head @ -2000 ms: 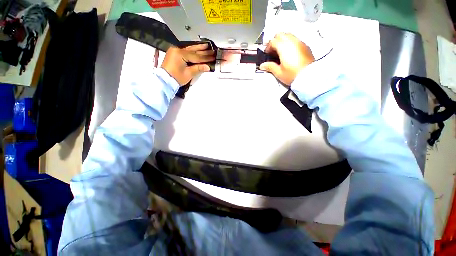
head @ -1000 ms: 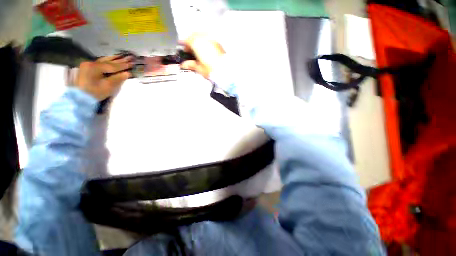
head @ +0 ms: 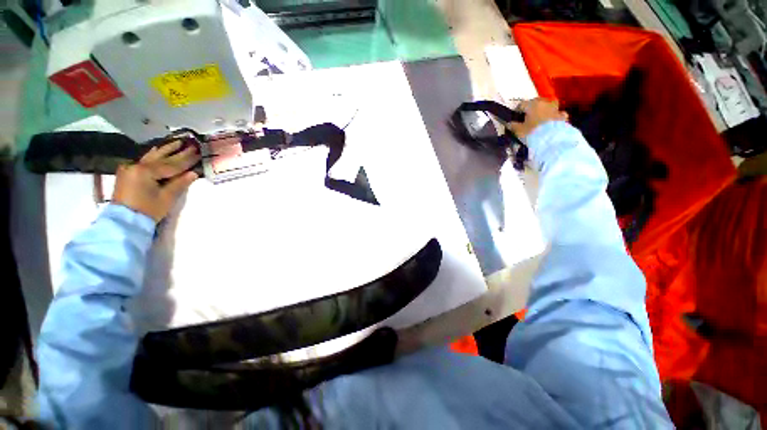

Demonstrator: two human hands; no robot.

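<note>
My left hand (head: 158, 178) holds the end of a camouflage shoulder strap (head: 80, 153) beside the clamp and needle area (head: 234, 157) under the sewing machine head (head: 172, 50). A black webbing strap (head: 335, 151) runs right from the clamp and lies twisted on the white work sheet (head: 277, 243). My right hand (head: 538, 116) is at the right, its fingers on a looped black webbing piece (head: 488, 109) over the grey plate. A second camouflage shoulder strap (head: 294, 326) curves across the near edge, with a dark padded strap part below it.
An orange bin liner (head: 690, 126) with black parts inside stands right of the table, beyond my right forearm. The grey plate (head: 446, 92) lies right of the white sheet. The green machine bed (head: 353, 42) is behind. Cluttered grey and black items show at the top right.
My right hand has left the webbing at the clamp and moved right to the looped webbing. My left hand stays by the clamp. The view has swung right, showing more orange liner.
</note>
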